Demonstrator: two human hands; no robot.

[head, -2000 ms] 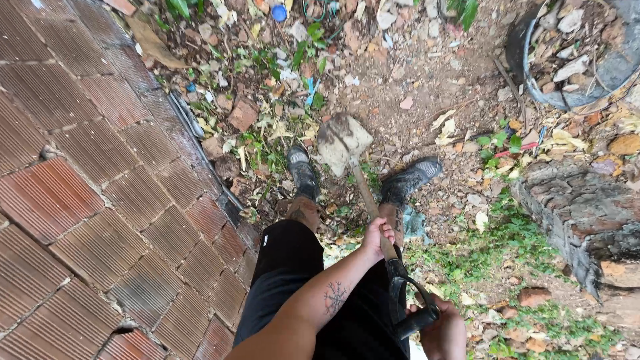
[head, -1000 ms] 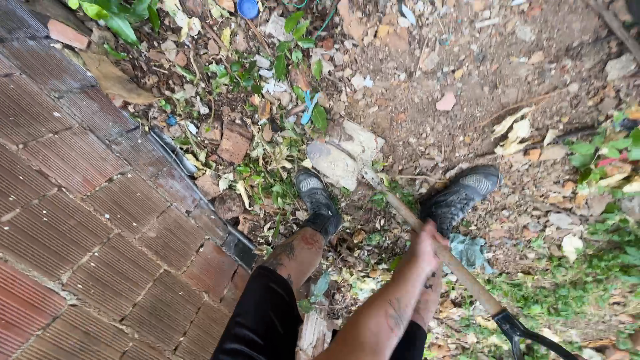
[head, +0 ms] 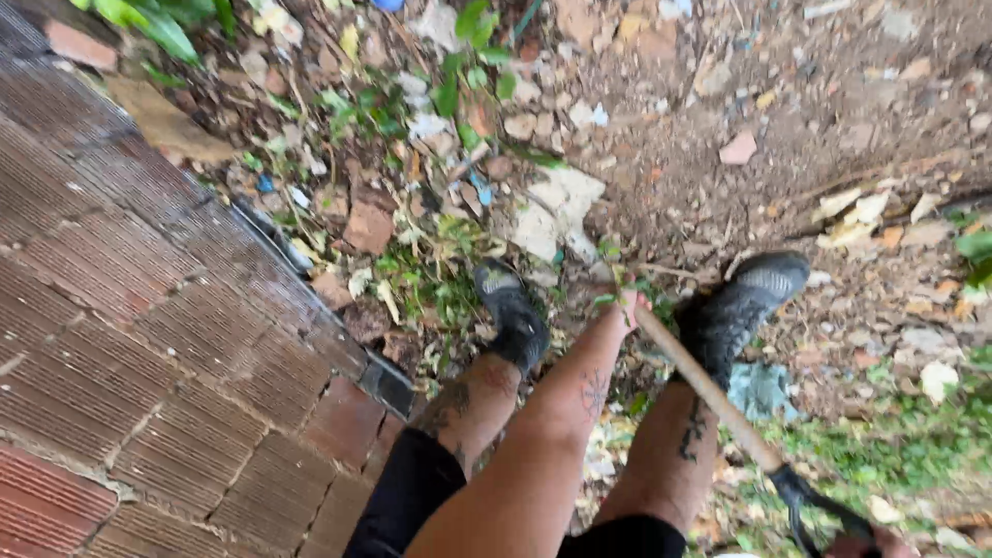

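My left hand (head: 632, 304) is closed around the lower wooden shaft of a shovel (head: 709, 391), close to its blade. The pale, dirt-coated blade (head: 559, 209) lies at the ground ahead of my feet, blurred. Green leaves show right beside my left fingers; whether they are held cannot be told. At the bottom right edge, my right hand (head: 872, 542) grips the black D-shaped handle (head: 798, 496), partly out of view. The shaft slants over my right leg, beside the black shoe (head: 744, 306). My other black shoe (head: 511, 310) stands left of my left forearm.
A hollow-brick wall (head: 201, 372) fills the left side, with a dark strip along its base. Broken brick (head: 370, 225), stones, dry leaves, plastic scraps and green plants (head: 465, 85) litter the dirt. A teal scrap (head: 759, 390) lies beside my right shoe.
My left hand has slid down the shaft from near the black handle to near the blade. The handle has swung outward to the right, and the view has moved closer to the ground.
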